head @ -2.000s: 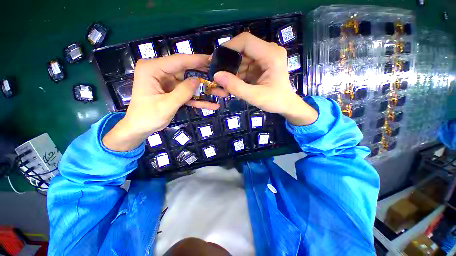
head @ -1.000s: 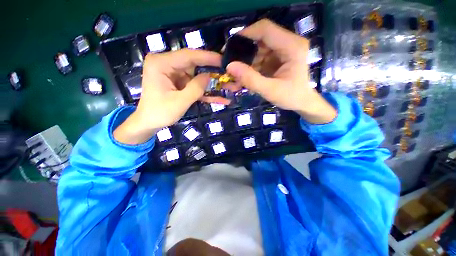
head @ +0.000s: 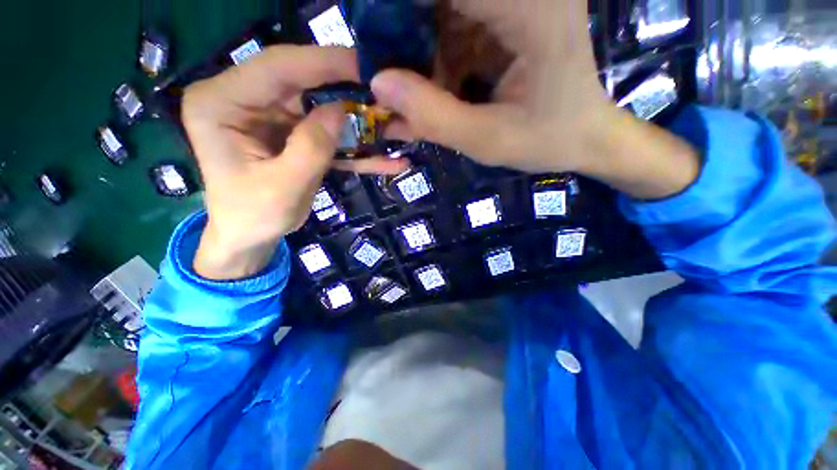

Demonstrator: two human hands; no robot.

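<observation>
My left hand point(head: 266, 147) holds a small dark housing point(head: 332, 95) between thumb and fingers, its edge towards me. My right hand point(head: 523, 101) holds a flat black screen-like part point(head: 395, 37) upright beside it, close to the camera. An orange flex cable point(head: 372, 121) spans the gap between the two parts at the fingertips. Both hands are above the black blister tray point(head: 459, 292), whose pockets hold housings with white squares. My fingers hide part of the housing and the flex's ends.
Several loose housings point(head: 128, 103) lie on the green mat point(head: 55, 110) at the left. A white box point(head: 127, 292) with dark leads stands at the left bench edge. The clear blister tray point(head: 762, 55) with orange flexes shows at the upper right, partly cut off.
The view has shifted and come closer, so hands and black part look larger. The clear tray has slid mostly out at the right. Both hands keep their hold.
</observation>
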